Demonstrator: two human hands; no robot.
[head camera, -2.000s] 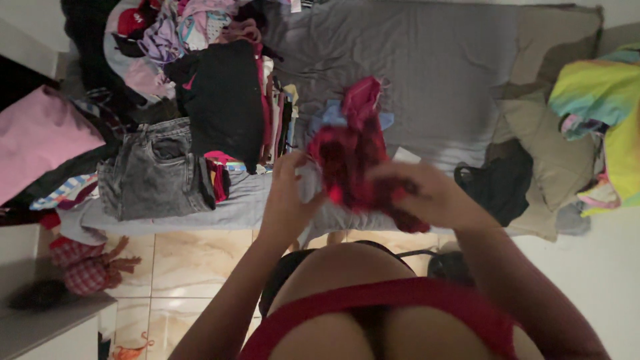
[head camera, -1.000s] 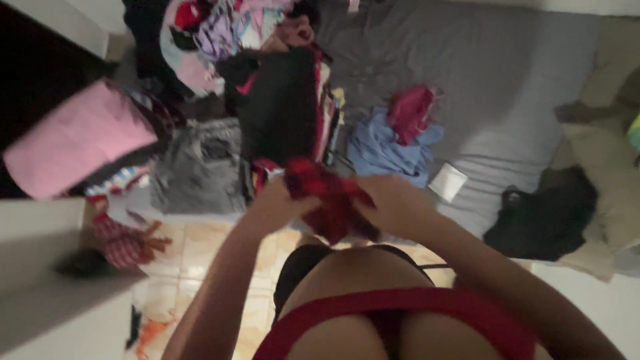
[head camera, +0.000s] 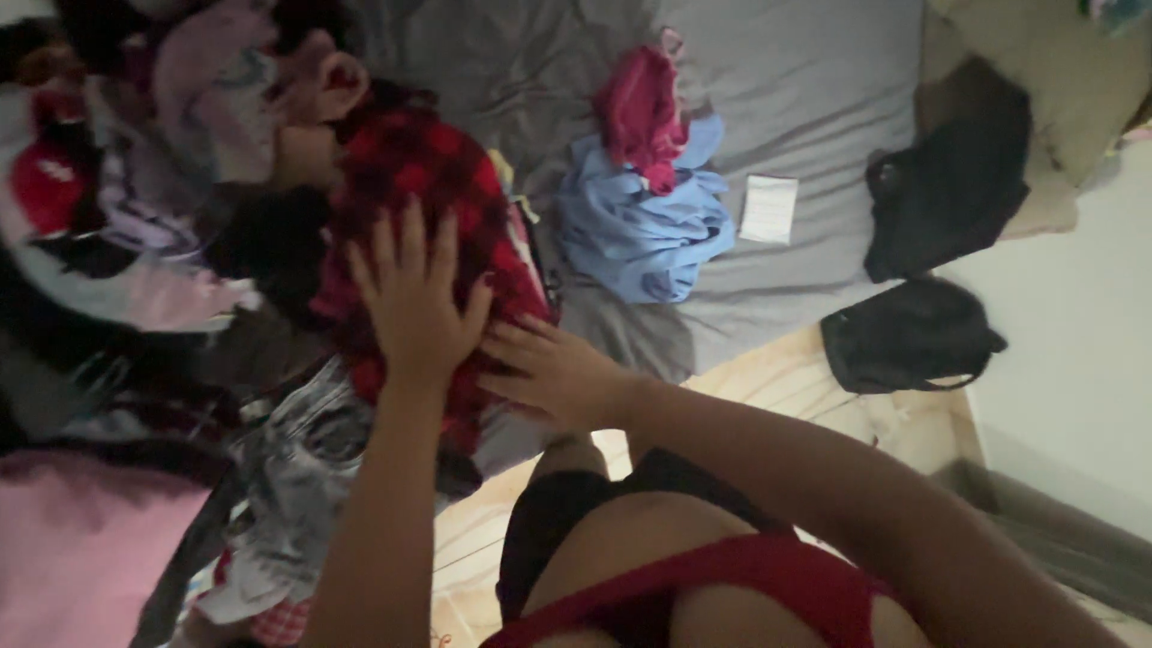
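A red and black checked garment (head camera: 432, 162) lies spread over the stack of clothes on the bed. My left hand (head camera: 418, 288) rests flat on it, fingers apart. Beside it, at the garment's right side, my right hand (head camera: 558, 369) touches the cloth with its fingers extended. To the right, a blue cloth garment (head camera: 648, 225) lies crumpled on the grey sheet, with a dark pink garment (head camera: 641, 112) on top of its upper part. Grey jeans (head camera: 306, 468) are below and left of my left hand, partly hidden by my forearm.
A white card or paper (head camera: 769, 209) with writing lies on the grey sheet (head camera: 810, 72). Black cloth (head camera: 954, 171) is at the bed's right, above a black bag (head camera: 913, 337) on the floor. Mixed clothes (head camera: 207, 90) and a pink cloth (head camera: 90, 549) fill the left side.
The checked garment, bunched between my hands over the bed's near edge before, is now spread on the stack. Both hands have moved onto it and no longer grip it. The view has shifted.
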